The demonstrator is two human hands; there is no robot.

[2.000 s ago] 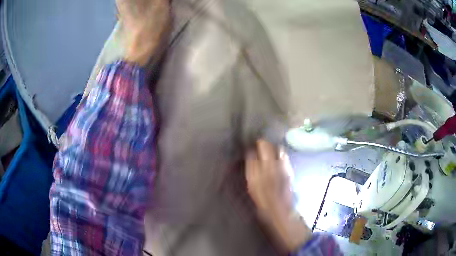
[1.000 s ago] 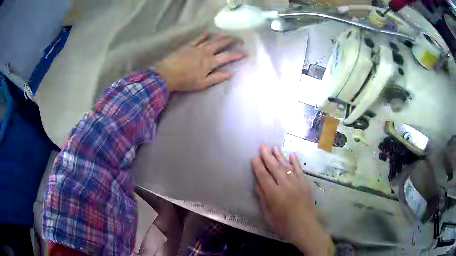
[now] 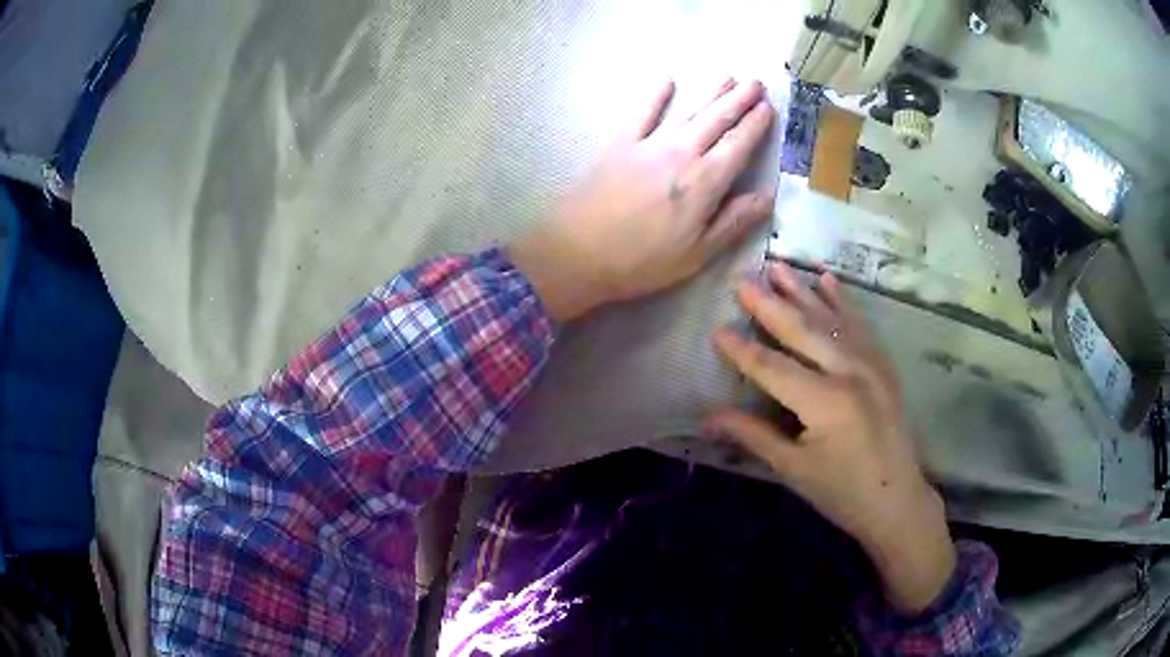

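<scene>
A large beige-grey garment panel [image 3: 385, 167] covers the table left of the sewing machine [image 3: 853, 32], whose head is cut off by the top edge. My left hand [image 3: 667, 205] lies flat on the panel near its right edge, fingers apart and pointing towards the machine. My right hand [image 3: 821, 385] is at the panel's right edge, lower down, with fingers spread and slightly bent. It does not visibly grip the cloth. The orange-tan block [image 3: 835, 152] stands just right of the panel's edge. The needle cannot be made out.
At right are a small tray [image 3: 1071, 161] with a shiny inside, a dark pile of small labels [image 3: 1026, 231] and a cut-open holder with a white sticker [image 3: 1103, 347]. Blue cloth [image 3: 51, 372] hangs at the far left. Purple plaid clothing shows below the table edge.
My left hand has moved right and down across the panel, near its edge. My right hand has shifted right and up, its fingers more spread. The view has shifted, and the lamp is out of frame.
</scene>
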